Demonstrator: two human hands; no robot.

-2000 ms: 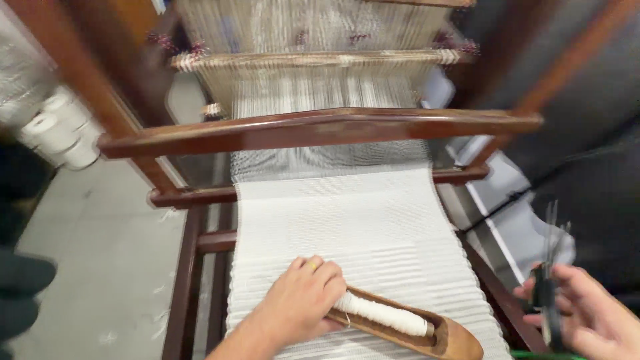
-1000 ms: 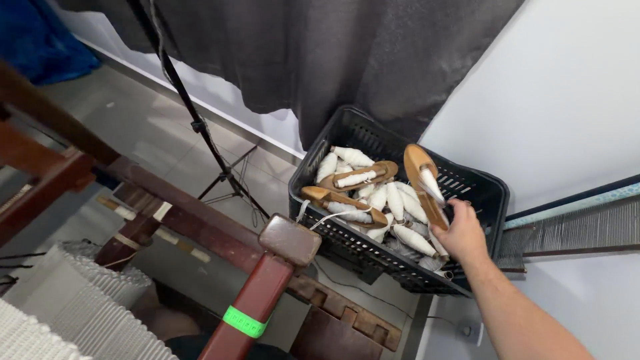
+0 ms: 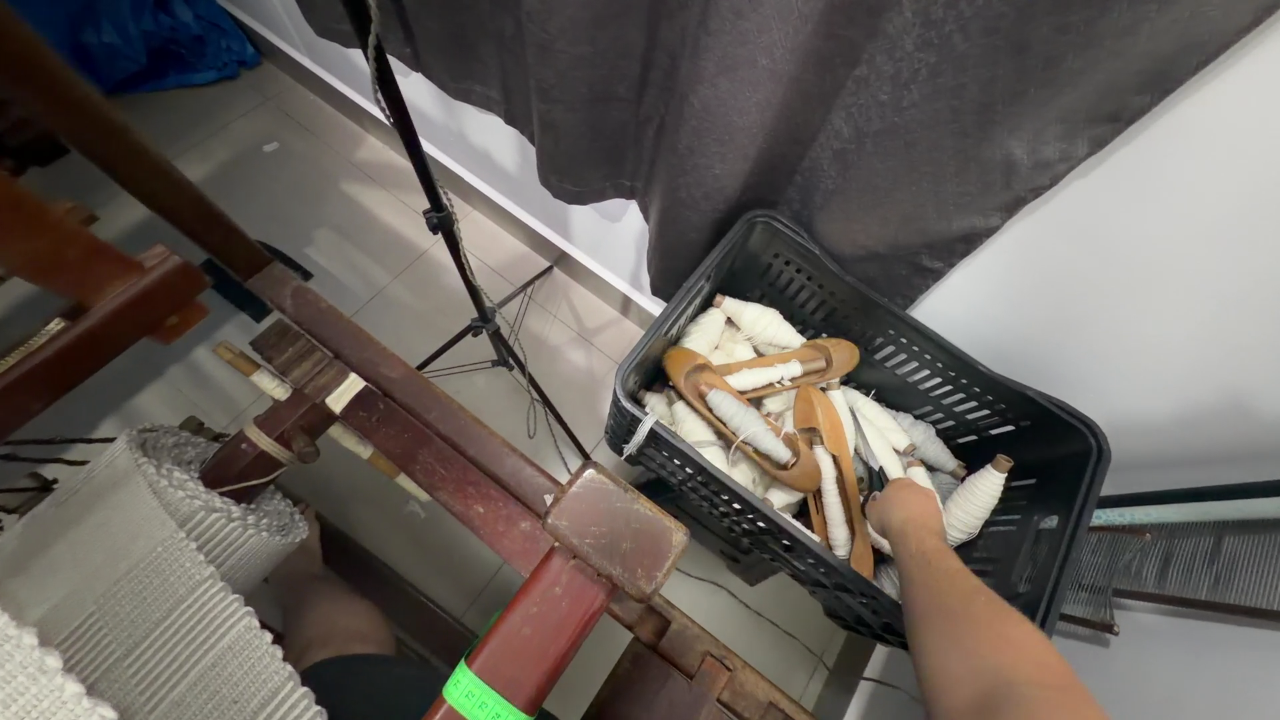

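Note:
My right hand (image 3: pixel 905 510) reaches into a black plastic crate (image 3: pixel 1075 440), its fingers closed around the dark handle of what looks like a pair of scissors (image 3: pixel 872 455), mostly hidden by the hand. Just left of it lies a wooden weaving shuttle (image 3: pixel 850 530) with white yarn. Two more wooden shuttles cross each other farther left, one with a greyish bobbin (image 3: pixel 748 425), one with a white bobbin (image 3: pixel 765 375). White yarn bobbins fill the space around and under them, one (image 3: pixel 978 500) just right of my hand. My left hand is out of view.
The wooden loom frame (image 3: pixel 610 530) spans the lower left, with green measuring tape (image 3: pixel 480 695) around a beam and rolled white cloth (image 3: pixel 130 560) beside it. A black tripod stand (image 3: pixel 480 320) stands behind. A grey curtain (image 3: pixel 800 120) hangs over the crate. My leg shows beneath the loom.
The view has swung from the loom to the crate. My right hand, holding a shuttle above the crate a second ago, is now down among the bobbins, and that shuttle is out of its grip.

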